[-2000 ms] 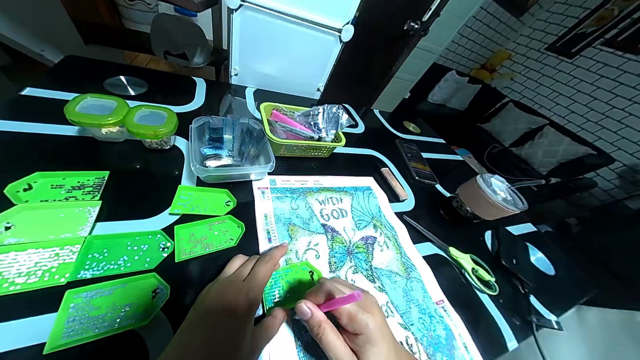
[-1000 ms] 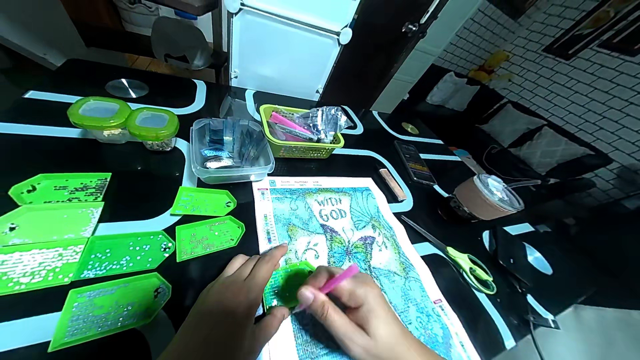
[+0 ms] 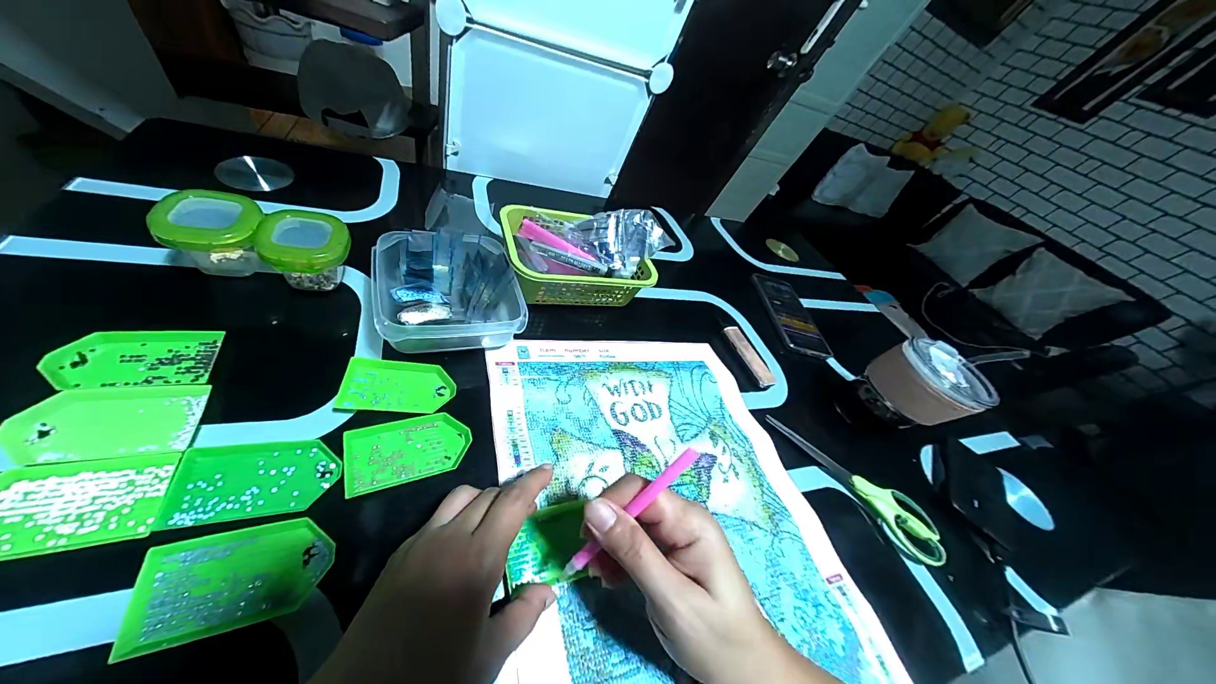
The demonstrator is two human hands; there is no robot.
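My right hand (image 3: 679,570) grips a pink diamond-painting pen (image 3: 655,494), its tip low over a small green bead tray (image 3: 546,546). That tray lies on the left part of a blue diamond-painting canvas (image 3: 760,513) with a butterfly and lettering. My left hand (image 3: 456,570) holds the tray's left side between thumb and fingers. Left of the hands lie several more green trays with beads, among them one with silvery beads (image 3: 228,584), a small one (image 3: 407,451) and another small one above it (image 3: 394,385).
Behind the canvas stand a clear plastic container (image 3: 451,337) with packets and a green basket (image 3: 579,290) with pens and bags. Two green-lidded containers (image 3: 207,220) stand at the back left. To the right are green-handled scissors (image 3: 893,518), a phone (image 3: 791,316) and a lidded cup (image 3: 926,380).
The pen, raised off the tray a second ago, now has its tip down at the tray's lower right edge. My left hand has stayed at the tray.
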